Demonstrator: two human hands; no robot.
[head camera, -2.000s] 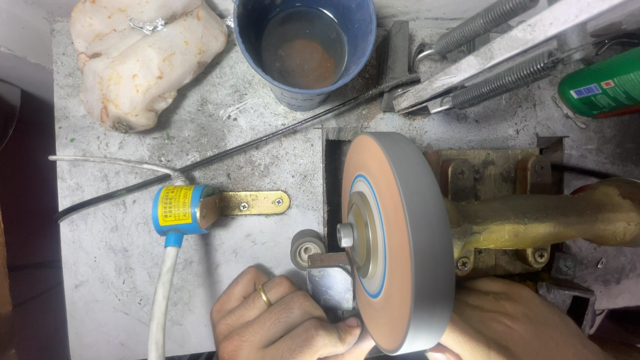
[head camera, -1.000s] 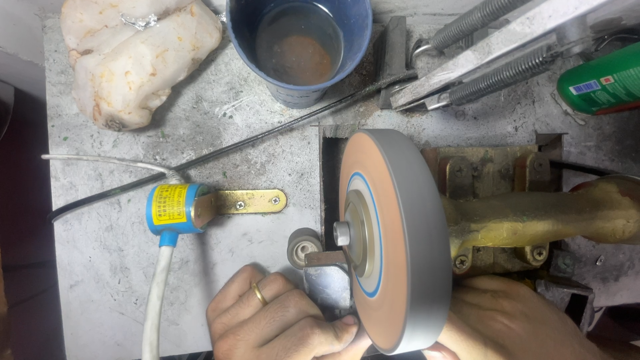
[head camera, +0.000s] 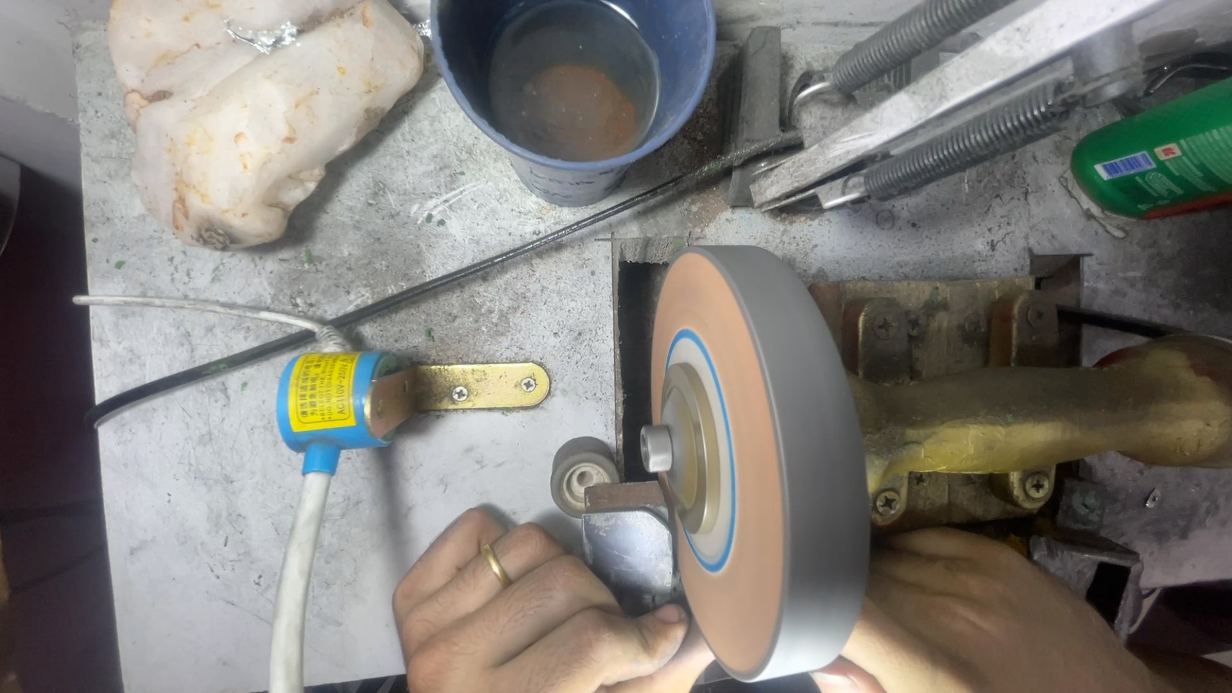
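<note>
A grinding wheel (head camera: 818, 462) with a grey rim and an orange-brown side face stands on its spindle at centre right, its rim blurred. Low in the view, my left hand (head camera: 539, 616), with a gold ring, has its fingers curled just left of the wheel, the thumb by a small metal plate (head camera: 628, 553). My right hand (head camera: 962, 616) is to the right of the wheel, partly behind it. The fingertips of both hands come near each other under the wheel's lower edge, and what they may hold there is hidden. A small round roller (head camera: 582, 476) sits above the metal plate.
A blue cup of murky liquid (head camera: 573, 178) and a pale lumpy wrapped bundle (head camera: 260, 144) stand at the back. A blue cylindrical device (head camera: 380, 423) with a white cable is on the left. A black cable crosses the bench; a spring arm (head camera: 924, 106) and green bottle (head camera: 1155, 154) are at upper right.
</note>
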